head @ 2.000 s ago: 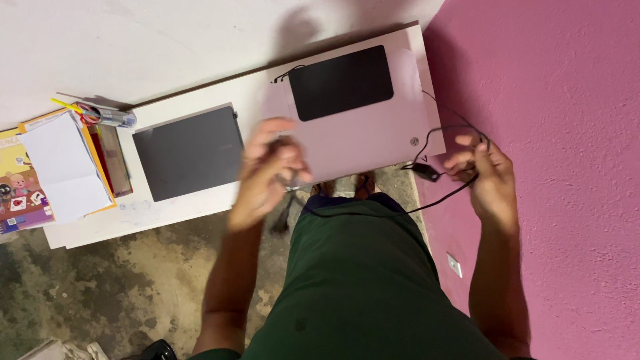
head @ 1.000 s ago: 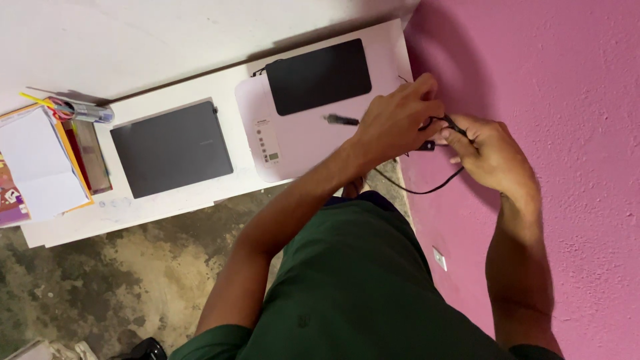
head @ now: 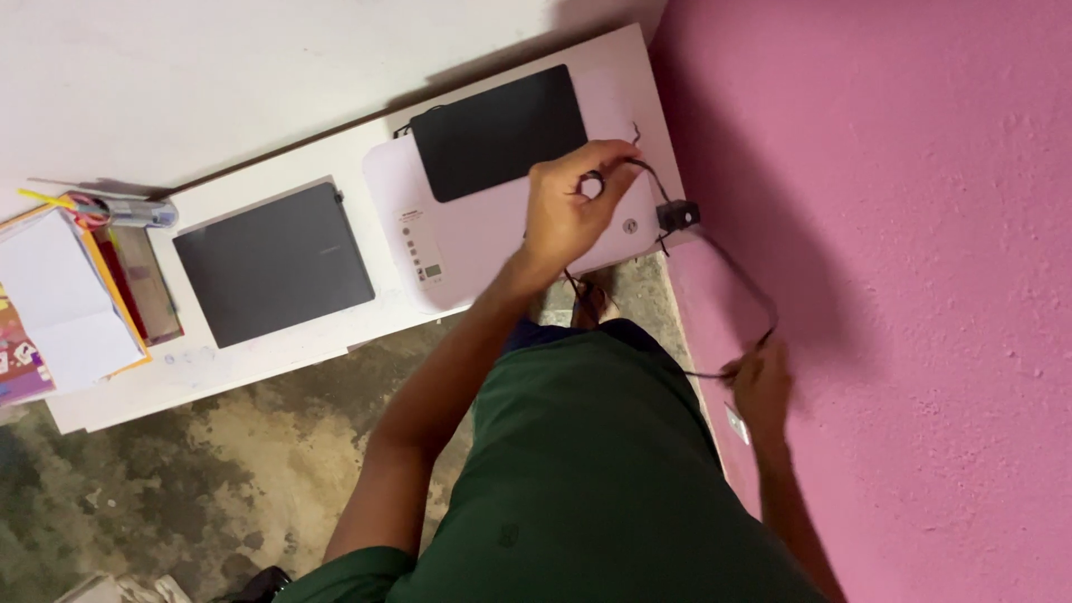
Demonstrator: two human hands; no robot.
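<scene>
My left hand (head: 578, 201) is raised over the right part of a white printer (head: 494, 243), its fingers closed on a black cable (head: 649, 172). From those fingers the cable runs to a small black box-like adapter or plug (head: 677, 216) hanging at the printer's right end. Beyond it the cable curves down to my right hand (head: 760, 381), which grips it in front of the pink wall. A flat black tablet-like device (head: 502, 132) lies on top of the printer. More cable hangs below my left hand, partly behind the forearm.
A closed dark grey laptop (head: 275, 264) lies on the long white table (head: 293, 368), left of the printer. Further left are papers (head: 63, 301), a pen holder (head: 138, 211) and a box-like item. A pink wall (head: 921, 251) borders the right side. A wall socket or plate (head: 737, 425) sits low on it.
My hands, close together a second ago, are now apart, with my right hand lower. The cable now spans between them, and the black box-like piece hangs there.
</scene>
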